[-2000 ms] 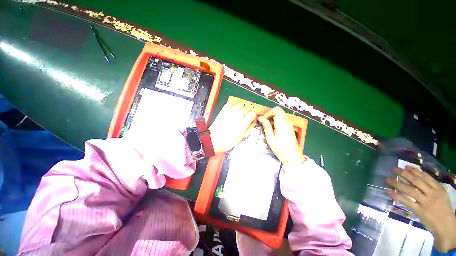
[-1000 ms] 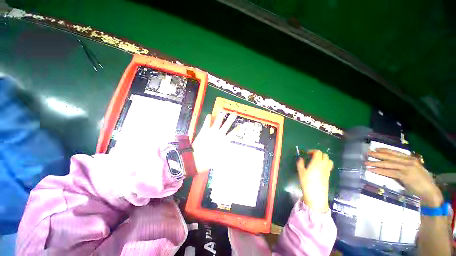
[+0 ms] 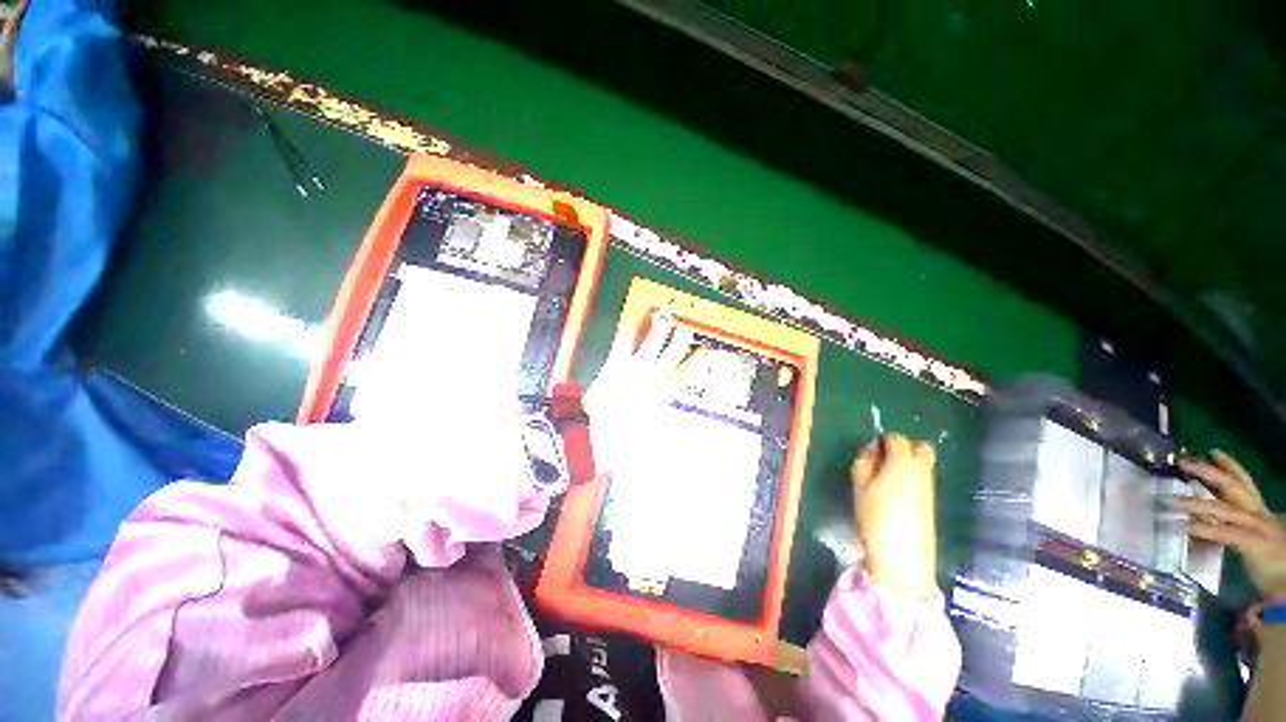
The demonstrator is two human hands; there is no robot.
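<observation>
A tablet unit (image 3: 680,487), open and with a glaring white battery, lies in a red-orange frame (image 3: 663,628). My left hand (image 3: 628,388) lies over this frame's upper left side, its fingers at the board end; glare washes out its outline. My right hand (image 3: 897,511) is right of the frame, low over the bench, fingers curled. A thin light tool tip (image 3: 877,420) shows at its fingertips; I cannot tell if it is gripped. A second tablet (image 3: 458,325) lies in another red-orange frame (image 3: 370,268) to the left, partly behind my left sleeve.
Dark tweezers (image 3: 289,153) lie at upper left. The green belt (image 3: 790,212) runs beyond the chipped edge. Stacked clear trays (image 3: 1004,494) with white rectangles stand at right, with another person's hand (image 3: 1241,525) beside them. A blue sleeve (image 3: 64,212) is at far left.
My right hand has left the tablet's board end and moved right to the thin tool. My left hand stays on the frame. The other person's hand has moved right across the trays.
</observation>
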